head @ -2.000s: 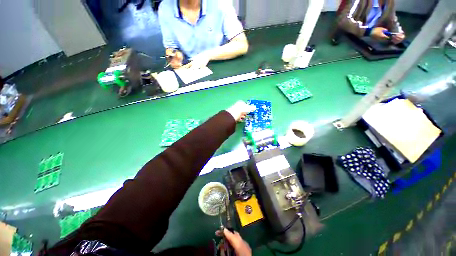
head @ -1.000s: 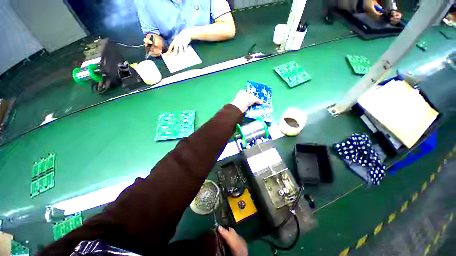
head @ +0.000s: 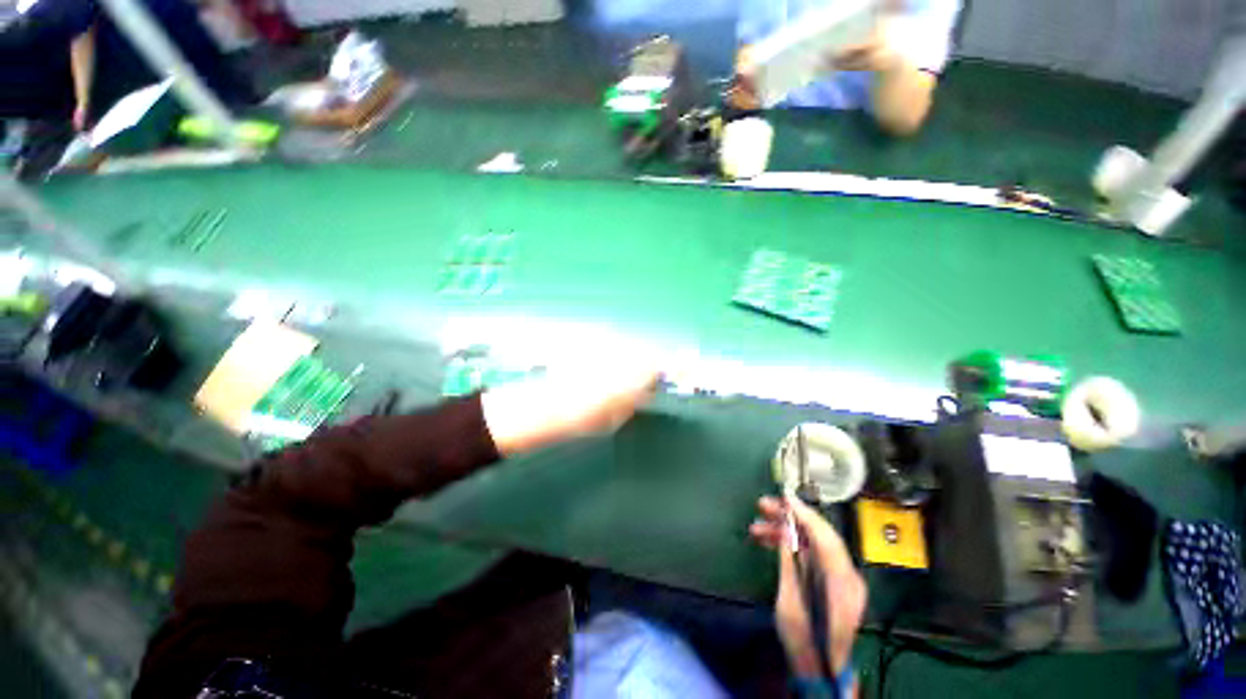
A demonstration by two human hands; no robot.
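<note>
My left hand (head: 581,407) is blurred over the pale strip, left of the tub. A dark, blurred patch lies just below its fingertips; whether this is a held board or a shadow cannot be told. My right hand (head: 820,580) is shut on the soldering iron (head: 816,590), whose tip end is over the round cream tub (head: 836,464). A green circuit board panel (head: 788,288) lies on the bench beyond the hands. Another green panel (head: 478,262) lies farther left.
Right of the tub are the yellow block (head: 892,533), the grey soldering station (head: 1004,526) and a green-flanged reel (head: 1011,378). At left, green boards (head: 303,396) lie by cardboard (head: 249,372). A green panel (head: 1137,294) lies far right. A person's hands (head: 854,58) are opposite.
The view has swung left. My left hand has left the blue board's place beyond the reel and come back to the pale strip. The blue board is no longer clearly seen. My right hand keeps the iron.
</note>
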